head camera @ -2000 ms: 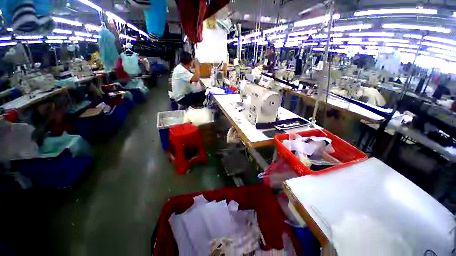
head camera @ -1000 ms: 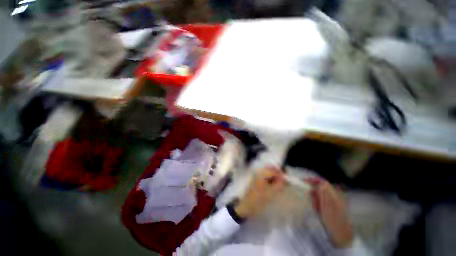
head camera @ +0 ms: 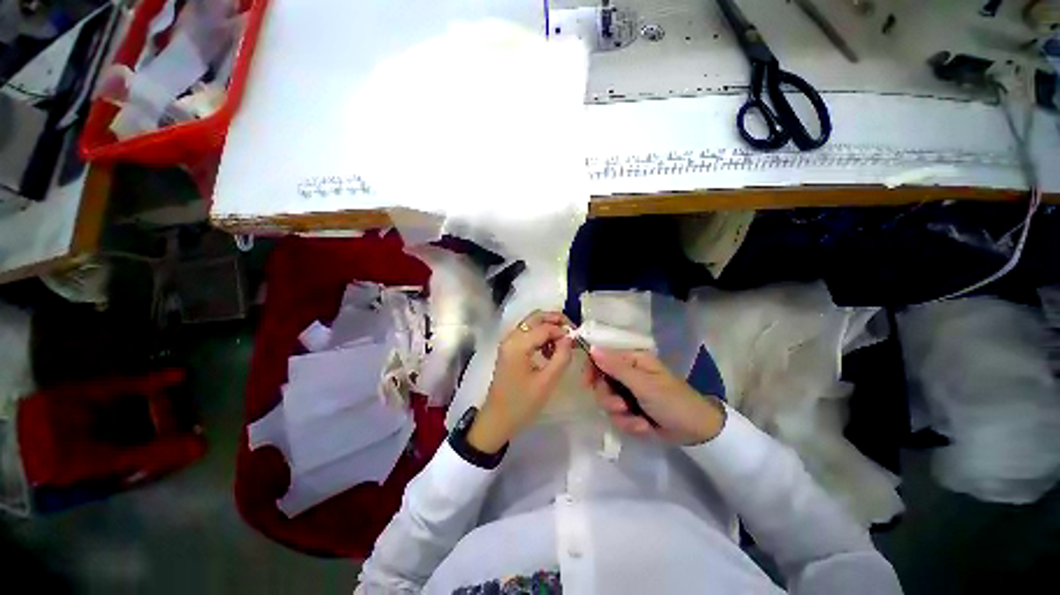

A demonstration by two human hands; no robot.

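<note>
My left hand [head camera: 529, 366] pinches a small end of the cream garment piece [head camera: 616, 320] between thumb and fingers, over my lap. My right hand [head camera: 653, 395] is shut on small dark thread snips [head camera: 629, 399], whose tips point at the pinched end near my left fingertips. Cream fabric lies over my lap and runs up under the bright table edge; its outline is washed out there. Whether the blades touch the fabric is too small to tell.
The dark red bin [head camera: 265, 465] with white cut panels [head camera: 337, 413] stands at left. Black-handled shears [head camera: 779, 105] lie on the white table [head camera: 907, 140]. An orange-red basket [head camera: 233, 99] holds scraps at upper left. Pale bundled work [head camera: 767, 360] lies right. A red stool [head camera: 105, 430] stands lower left.
The view has swung from the aisle down to my lap. Both hands, absent at first and then blurred, now show clearly, close together at the fabric, with the snips visible in the right.
</note>
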